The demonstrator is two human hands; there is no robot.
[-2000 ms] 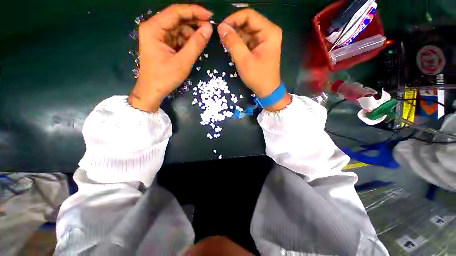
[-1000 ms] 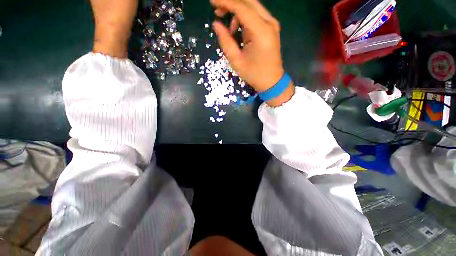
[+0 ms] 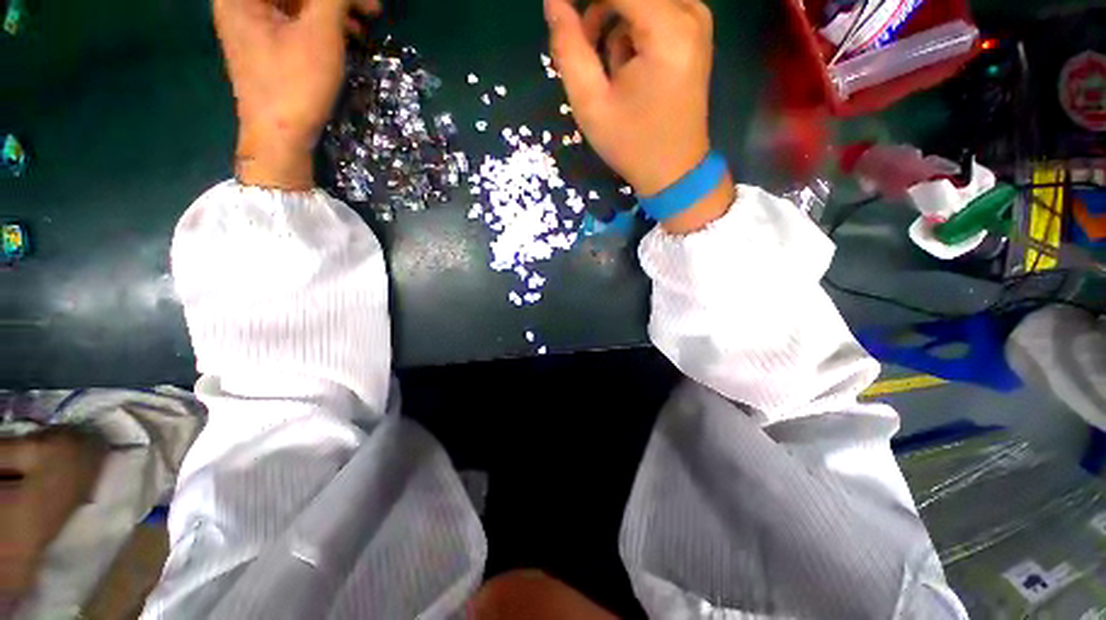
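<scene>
My left hand (image 3: 285, 73) is at the top edge of the view, left of the shiny small parts (image 3: 394, 133); its fingertips are partly cut off and blurred. My right hand (image 3: 643, 91) is at the top centre, above and right of the white small parts (image 3: 524, 206); its fingertips are cut off by the top edge. A blue wrist strap (image 3: 685, 188) is on my right wrist. I cannot tell if either hand holds something. Small green-teal modules (image 3: 13, 240) lie spaced along the far left edge.
A red bin (image 3: 904, 75) holding a printed tube and a clear tube is at the upper right. Below it lie a pink-red glue syringe (image 3: 889, 167), a white tissue (image 3: 944, 197) and a green adapter (image 3: 978, 216) with cables. Another person's arm (image 3: 49, 484) is at the lower left.
My hands were together at the top centre, then parted. My left hand moved left and has come a little back into view. The green-teal modules now show at the left edge.
</scene>
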